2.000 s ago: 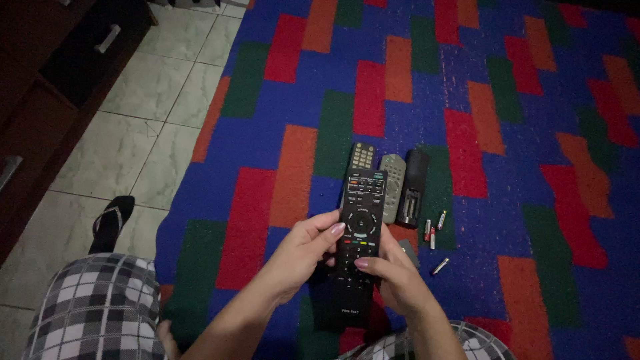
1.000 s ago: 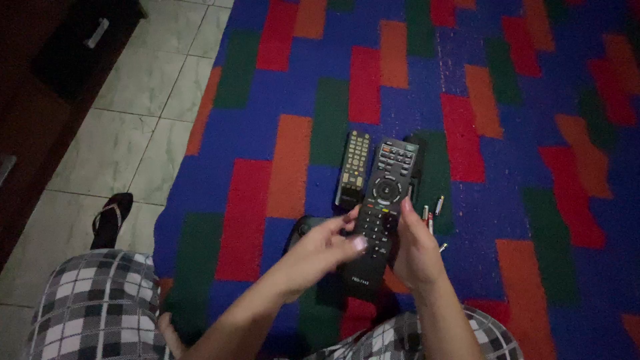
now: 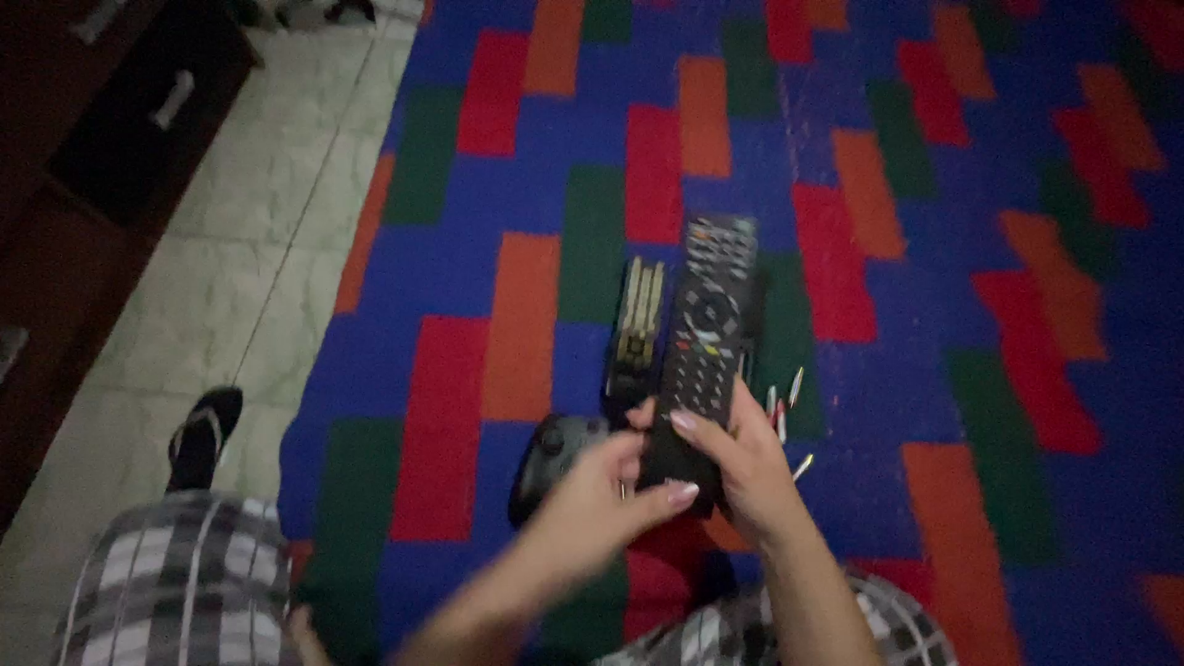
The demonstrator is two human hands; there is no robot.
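Observation:
Both my left hand (image 3: 615, 499) and my right hand (image 3: 763, 462) hold the lower end of a long black remote control (image 3: 708, 342), its buttons facing up. My left thumb lies on its bottom part, my right thumb just above. Left of it, a smaller black remote with pale keys (image 3: 638, 324) lies on the patterned cloth. A dark game controller (image 3: 555, 453) rests partly hidden behind my left hand. Several small batteries (image 3: 795, 387) lie to the right of my right hand. Another dark object is mostly covered by the held remote.
The cloth (image 3: 462, 425) has blue, red, green and orange blocks. At the left are a tiled floor (image 3: 277, 231) and dark drawers with handles (image 3: 171, 97). A foot in a black flip-flop (image 3: 199, 435) and checkered trousers (image 3: 185, 573) show below.
Two seconds ago the held remote covered more of the pale-keyed one. It has since moved right, and my right thumb has come onto its face. The controller shows more now.

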